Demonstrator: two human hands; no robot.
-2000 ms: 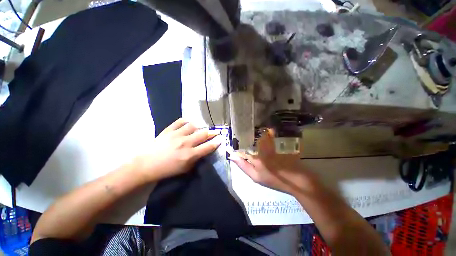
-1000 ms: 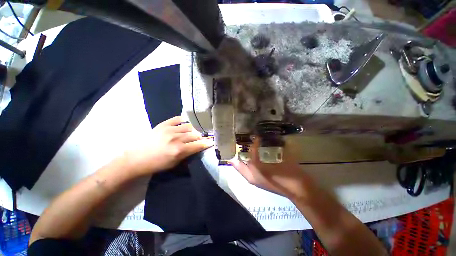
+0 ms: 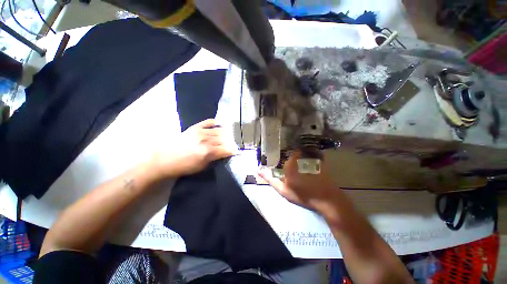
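A black garment panel lies left of the needle area and hangs over the table's front edge; its narrow upper end shows beyond my left hand. My left hand lies on the panel with its fingertips pressing the cloth beside the presser foot. My right hand is at the right of the needle, partly hidden under the sewing machine head. A small black piece lies by its fingertips; whether they hold it I cannot tell. The needle itself is hidden.
Stacked black panels lie at the upper left. Scissors with black handles lie at the right under the machine arm. A red basket is at the lower right, a blue basket at the lower left. A dark lamp-like arm reaches over the head.
The camera view has shifted slightly. My left hand has drawn back a little from the needle area, its fingers more bunched. The small black piece now shows by my right fingertips.
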